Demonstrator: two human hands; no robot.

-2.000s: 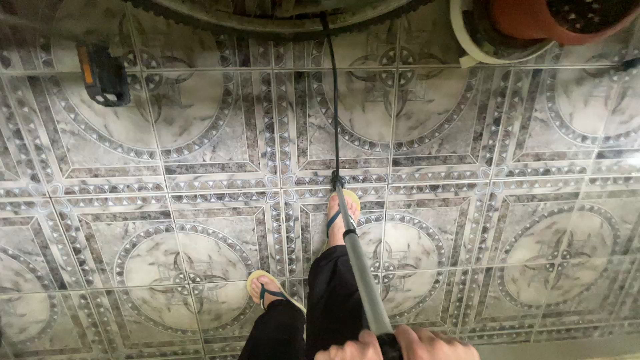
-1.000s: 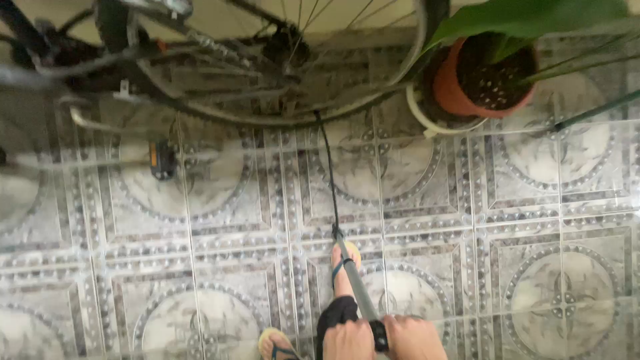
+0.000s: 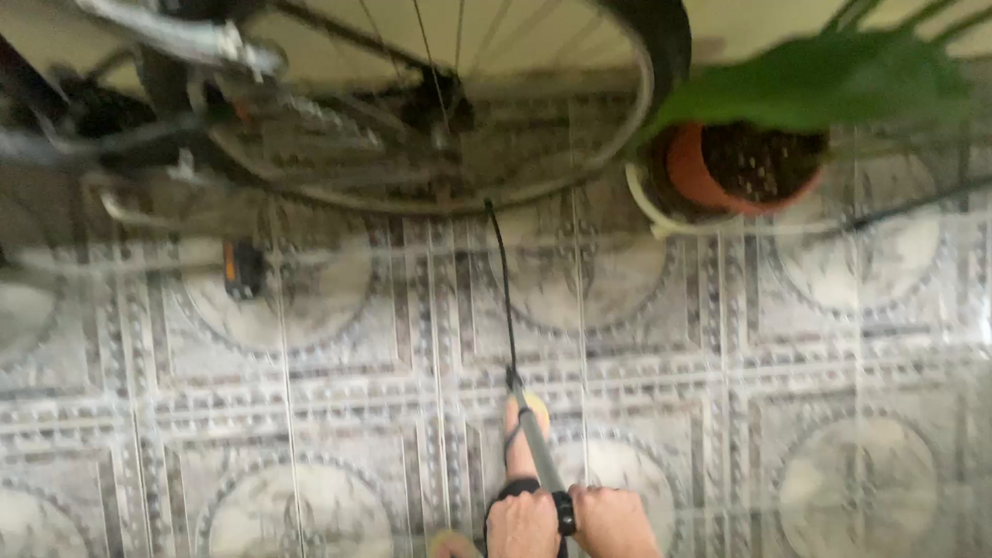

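My left hand point(image 3: 524, 527) and my right hand point(image 3: 612, 521) are closed side by side on the handle at the top of a grey bicycle floor pump point(image 3: 544, 453). The pump barrel slants down to its base beside a foot in a yellow flip-flop point(image 3: 536, 403). From the base a thin black hose point(image 3: 505, 287) runs to the lower rim of a bicycle wheel point(image 3: 372, 203). Most of the handle is hidden under my fingers, and how the hose joins the wheel is too blurred to tell.
The bicycle stands along the wall, its black pedal point(image 3: 243, 270) with an orange reflector jutting over the patterned tile floor point(image 3: 651, 387). Right of the wheel, a terracotta-coloured plant pot point(image 3: 686, 167) sits by a pale round dish point(image 3: 647, 205), under a large green leaf point(image 3: 806, 81).
The view has shifted up, bringing the wheel's spokes and the leaf into sight. Both hands remain on the pump handle, and the hose still runs to the wheel.
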